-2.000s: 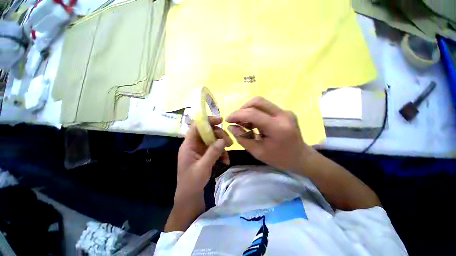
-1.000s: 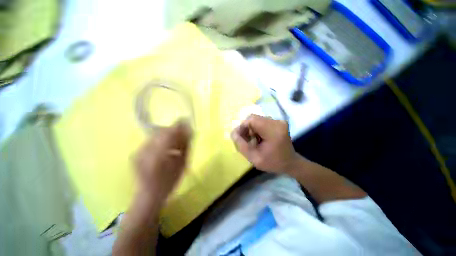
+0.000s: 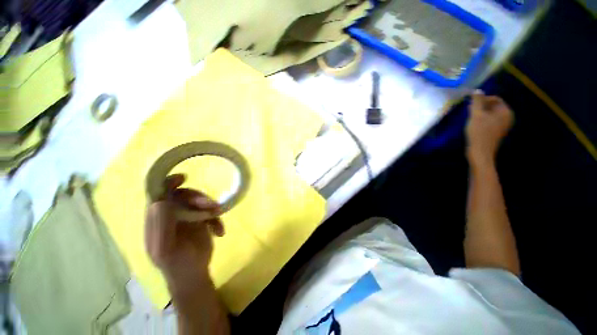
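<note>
The bag panel (image 3: pixel 268 190) lies yellow side up across the work board in front of me. My left hand (image 3: pixel 186 229) grips the masking tape roll (image 3: pixel 239 160) by its near edge and holds it above the panel. My right hand (image 3: pixel 489 121) is away at the right, past the table's edge, with its fingers curled. Whether it holds something small cannot be told. No logo can be made out on the panel.
A blue-rimmed parts tray (image 3: pixel 488 49) is at the upper right. Nearer are another tape roll (image 3: pixel 342 57), the logo punch (image 3: pixel 374 108) and a black cord. Loose olive pieces (image 3: pixel 262 23) lie behind the panel, stacked panels (image 3: pixel 65 255) at left, and a small tape roll (image 3: pixel 103 106) at upper left.
The view has turned right since two seconds ago. My hands, close together at first, are now far apart. My right hand has moved out past the table edge; my left still holds the tape roll.
</note>
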